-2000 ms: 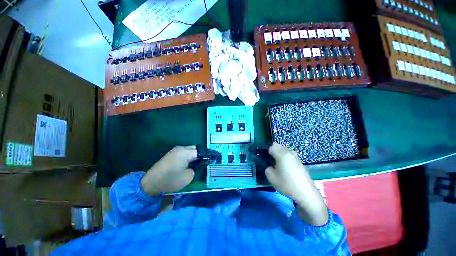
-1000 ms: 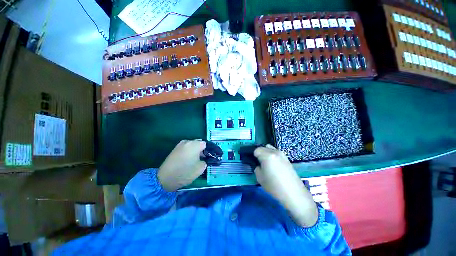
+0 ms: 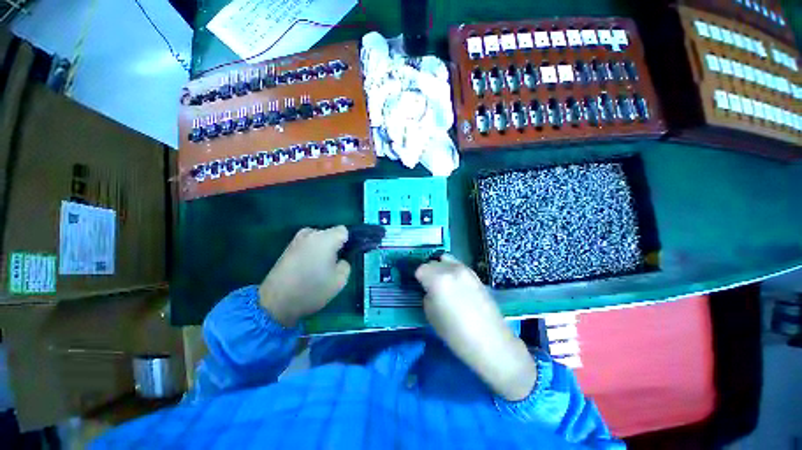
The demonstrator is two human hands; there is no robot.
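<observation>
The pale teal cover jig (image 3: 407, 193) lies on the green bench in front of me, with ribbed heat sinks (image 3: 422, 235) showing in its two windows. Three black transistors (image 3: 405, 216) sit in a row in its upper part. One more transistor (image 3: 385, 273) shows in the lower row; the rest of that row is hidden under my right hand. My left hand (image 3: 309, 271), with dark-covered fingertips, is at the jig's left edge near the upper heat sink. My right hand (image 3: 457, 303) has its dark fingertips over the lower row. Whether either hand grips anything cannot be told.
The screw box (image 3: 559, 225) is right of the jig. A component tray (image 3: 273, 139) is back left, a second component tray (image 3: 554, 86) back right, with the white cloth (image 3: 409, 110) between. Stacked trays (image 3: 747, 79) stand far right. The heat sink bin (image 3: 646, 365) is below the bench edge.
My left hand has moved up the jig's left edge. My right hand has moved left over the lower transistor row. The jig stays in front of me.
</observation>
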